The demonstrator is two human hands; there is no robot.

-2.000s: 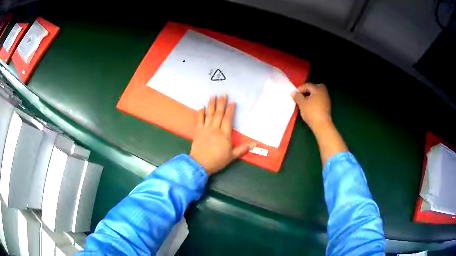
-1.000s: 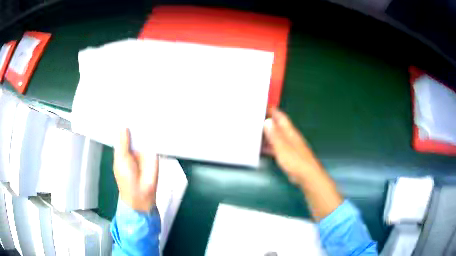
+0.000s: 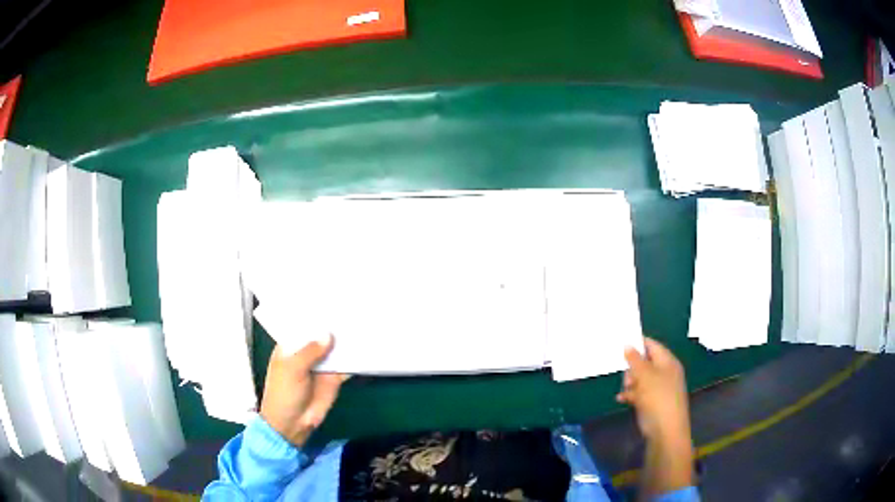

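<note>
A wide white flat piece (image 3: 422,284), probably the bagged flat product, lies level over the near bench. Its left end is uneven, and glare hides most detail. A white panel (image 3: 592,284) shows at its right end; whether it is a sleeve flap or an insert beneath, I cannot tell. My left hand (image 3: 299,387) grips the lower left edge, thumb on top. My right hand (image 3: 656,387) pinches the panel's lower right corner.
Red tray (image 3: 285,34) is on the belt beyond, its visible part bare. Another red tray (image 3: 756,59) holds a product. Folded strips (image 3: 201,284) lie left, two leaflet piles (image 3: 711,147) (image 3: 731,275) right. Stacked inserts (image 3: 88,240) (image 3: 834,225) flank both sides.
The white piece has come from above the red tray to the near bench. Both hands have come back with it. My view has tilted down, showing the piles on both sides.
</note>
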